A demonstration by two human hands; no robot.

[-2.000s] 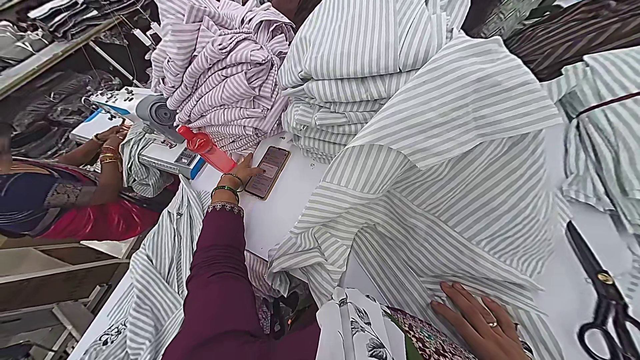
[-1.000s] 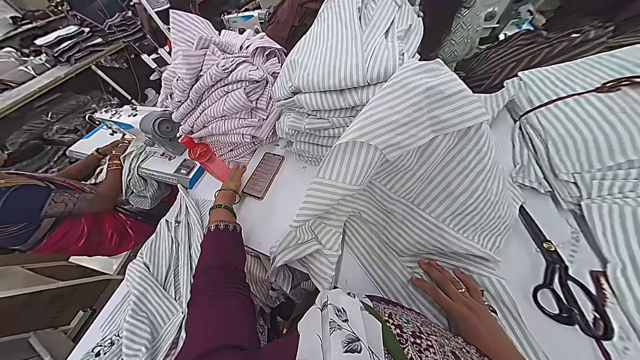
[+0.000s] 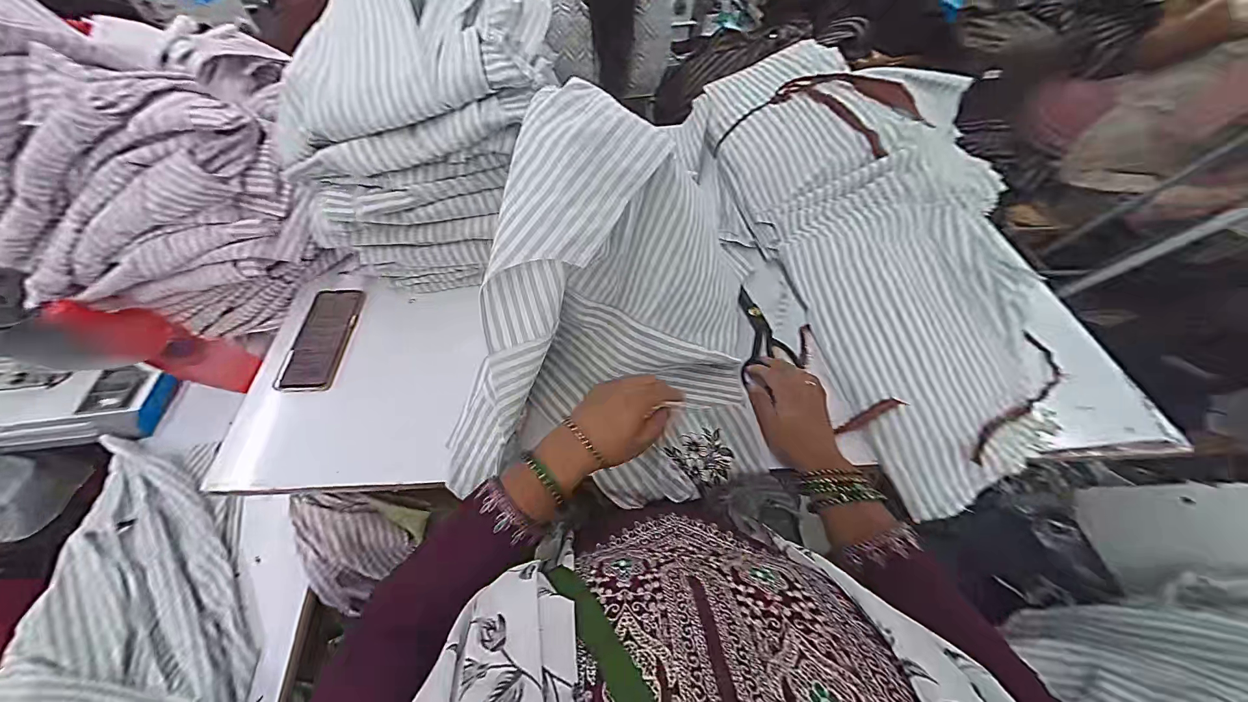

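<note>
A grey-and-white striped garment (image 3: 643, 283) lies spread on the white table in front of me. My left hand (image 3: 624, 419) is over its near edge with the fingers curled together; whether they pinch the cloth cannot be told. At the garment's right side, my right hand (image 3: 795, 409) has its fingers closed around the handles of black scissors (image 3: 762, 336), whose blades point away from me and are partly hidden by cloth.
A smartphone (image 3: 320, 341) lies on the table (image 3: 409, 390) at left. Behind stand piles of pink-striped cloth (image 3: 146, 185) and grey-striped cloth (image 3: 400, 146). Striped pieces with a brown tie (image 3: 887, 263) cover the right side. A red object (image 3: 156, 341) is at far left.
My left hand has left the phone and come to the garment's near edge. My right hand, earlier flat on the garment, has taken hold of the scissors. The view has swung right.
</note>
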